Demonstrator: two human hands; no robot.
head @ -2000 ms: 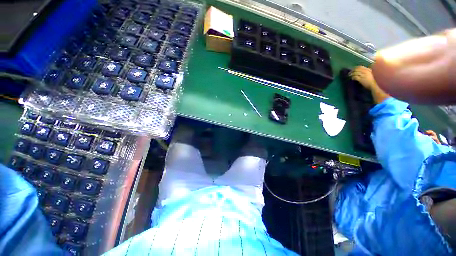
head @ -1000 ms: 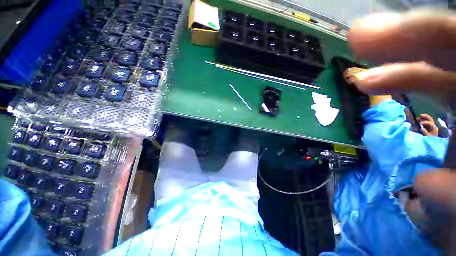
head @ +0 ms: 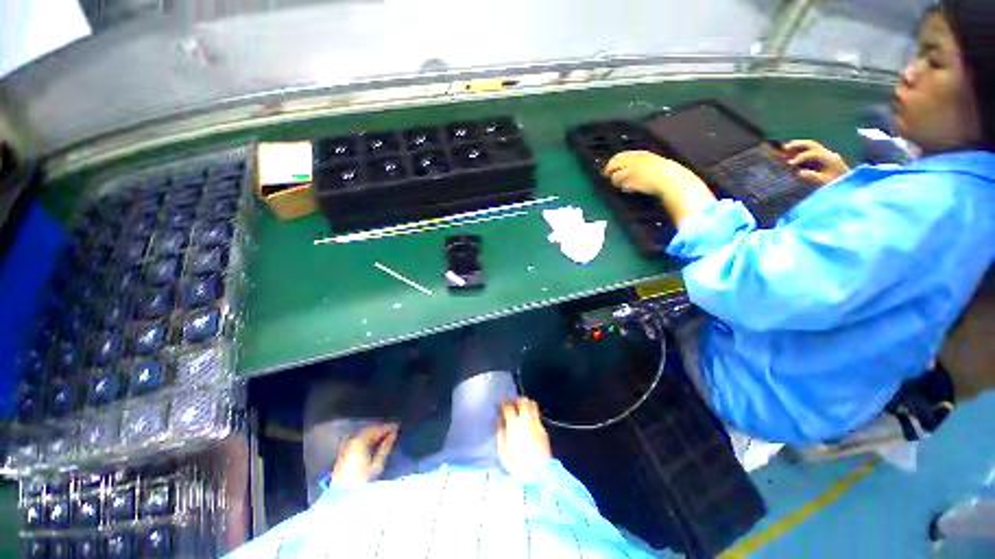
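Observation:
My left hand [head: 366,453] and my right hand [head: 524,436] rest low over my lap, below the bench edge, apart from each other and holding nothing that I can see. In front of me on the green bench sits the small black holding fixture [head: 463,262]. A short pale pick [head: 403,278] lies left of it. A long thin strip [head: 436,222] lies behind it, before the stacked black ten-pocket tray [head: 423,194], whose pockets hold housings. A crumpled white tissue [head: 575,234] lies to the right.
Clear blister trays [head: 153,414] of black housings fill the left, beside a blue bin [head: 38,284]. A small cardboard box [head: 286,200] stands behind. At right a seated person [head: 807,284] handles black trays [head: 633,207]. A cable loop and a red-lit device [head: 598,333] are under the bench.
The view has turned right and up, showing more of the neighbour. The large blurred fingers near the camera at upper right are gone. Both my hands now show at my lap.

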